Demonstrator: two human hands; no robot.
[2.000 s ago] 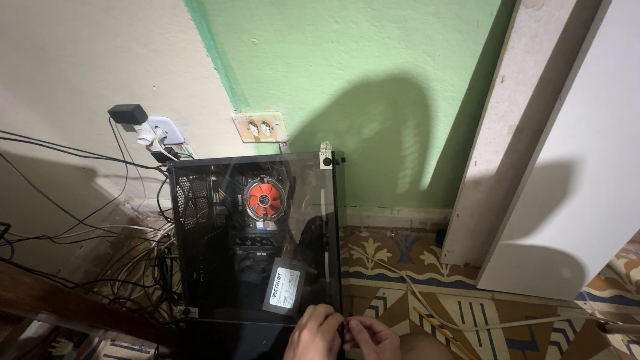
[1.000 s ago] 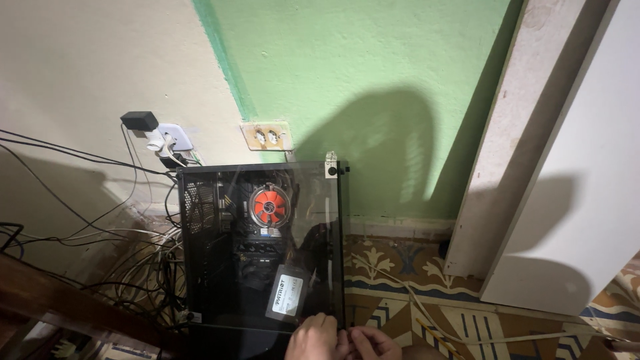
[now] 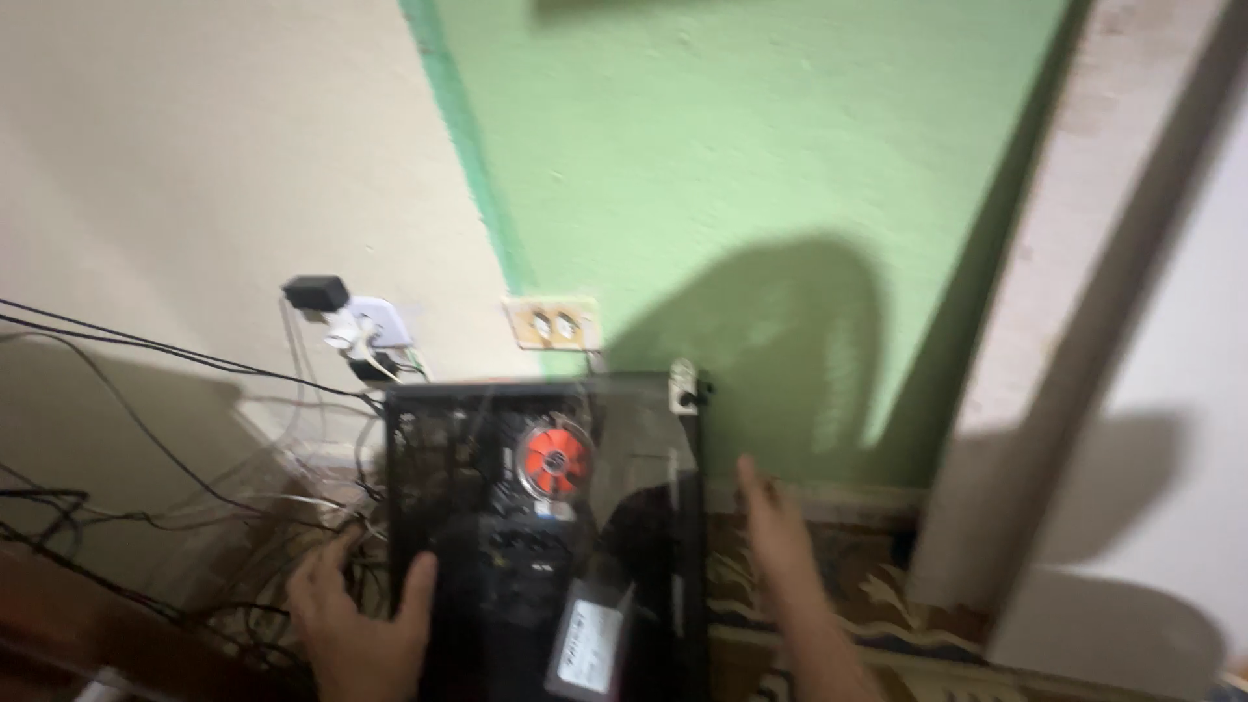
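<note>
A black computer case [image 3: 643, 507] with a clear side panel stands near the wall. Through the panel show a red CPU fan [image 3: 556, 461] and, lower down, a solid-state drive [image 3: 588, 645] with a white label. My left hand [image 3: 366, 619] is at the case's left edge, thumb and fingers spread, holding nothing; whether it touches the case is unclear. To the right of the case my right hand [image 3: 770, 512] is raised, blurred, with a small dark thing near its fingers that I cannot make out. At the case's upper right corner sits a white fitting [image 3: 684, 387] with a dark knob.
Tangled cables [image 3: 263, 517] lie to the left of the case. A black power adapter [image 3: 315, 292] and plugs fill a white wall outlet [image 3: 382, 324]. Another wall outlet [image 3: 554, 324] is above the case. A white panel [image 3: 1141, 546] leans at the right over patterned floor tiles [image 3: 877, 614].
My hands were together at the case's lower right edge; they have parted, the left to the case's left side and the right up beside its right side. The view has shifted.
</note>
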